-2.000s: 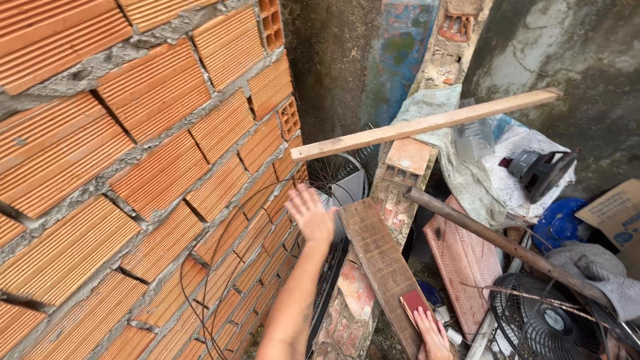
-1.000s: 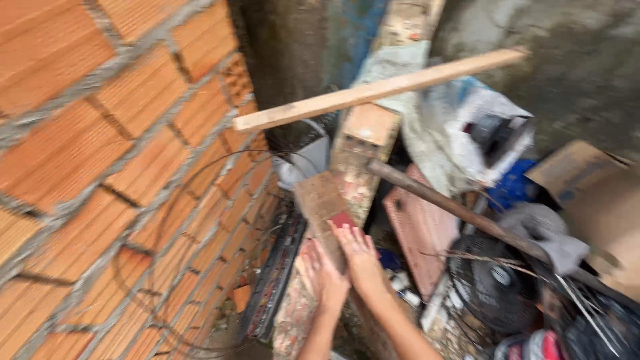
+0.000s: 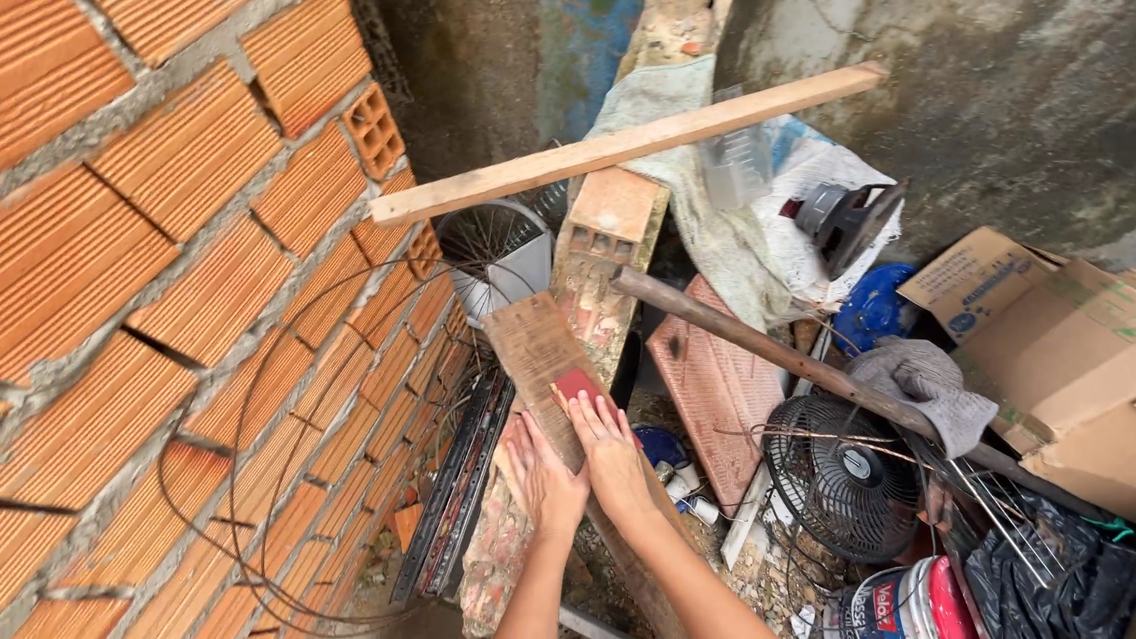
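A worn wooden board (image 3: 535,342) runs from the middle of the head view down toward the bottom edge, over a rough low wall. My right hand (image 3: 612,448) lies on a dark red flat piece, perhaps sandpaper (image 3: 577,384), pressing it on the board's face; part of the piece is under the fingers. My left hand (image 3: 544,475) rests against the board's left edge, close beside the right hand, its fingers pointing up along the board; whether it grips the edge cannot be told.
A hollow-brick wall (image 3: 213,319) with loose wire stands at left. A timber strip (image 3: 639,138) crosses above a loose brick (image 3: 612,209). At right are a wooden pole (image 3: 763,346), a black fan (image 3: 843,475), a cardboard box (image 3: 1056,346) and a paint bucket (image 3: 923,603).
My left hand, raised off to the left of the board two seconds ago, has come down to the board's edge. The right hand with the red piece has moved farther up the board.
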